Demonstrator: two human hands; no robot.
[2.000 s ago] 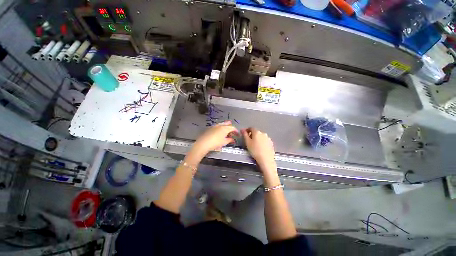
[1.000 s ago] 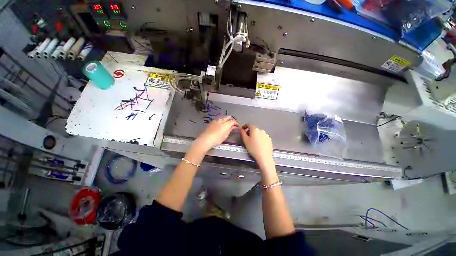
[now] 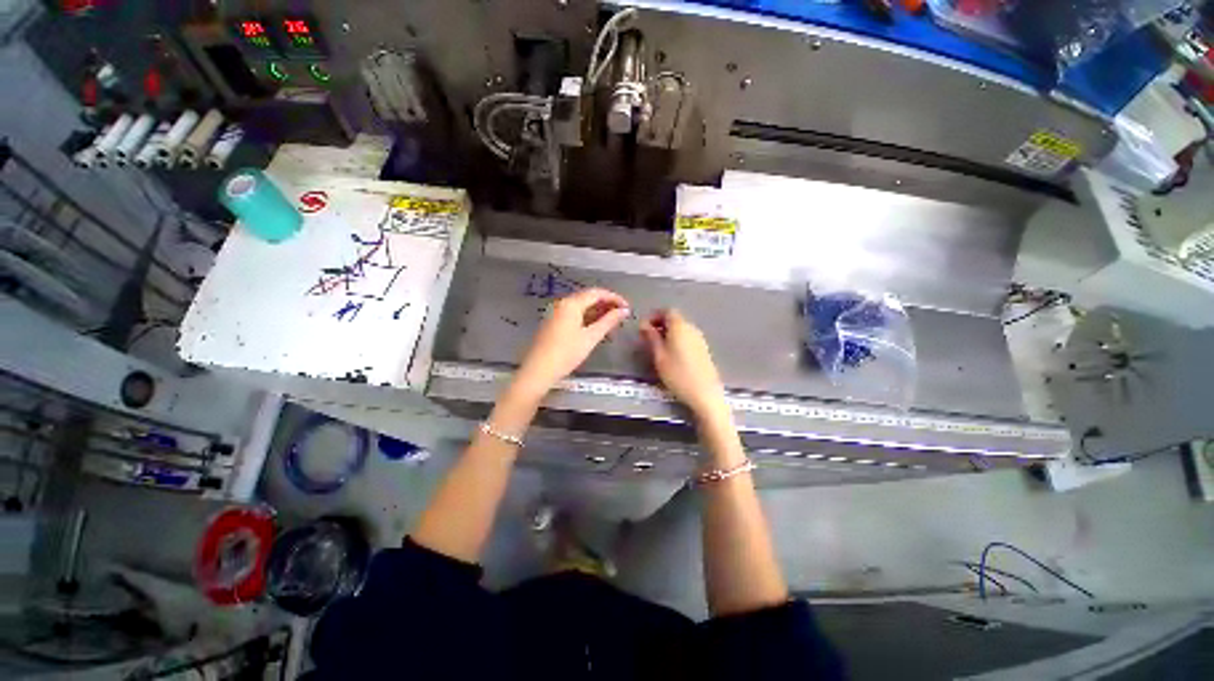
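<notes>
My left hand (image 3: 578, 329) is over the middle of the grey metal output tray (image 3: 752, 333), fingers curled with the fingertips close together. My right hand (image 3: 675, 351) is just right of it, fingers bent, a small gap between the hands. Whether either hand holds a wire is too small to tell. Several short dark-blue cut wires (image 3: 549, 285) lie loose on the tray behind and left of my left hand. A clear plastic bag of blue leads (image 3: 856, 335) lies on the right part of the tray.
The ruler-marked tray edge (image 3: 865, 424) runs along the near side. The wire processing head (image 3: 543, 133) is behind the tray. At left, the white machine cover (image 3: 246, 306) bears a teal roll (image 3: 261, 206) and red and blue wire bits (image 3: 357, 270). Wire coils (image 3: 237, 553) lie on the floor.
The processing head's hose unit has moved up and back, away from the loose wires. My hands have parted slightly. Fewer loose wires show beside my left hand.
</notes>
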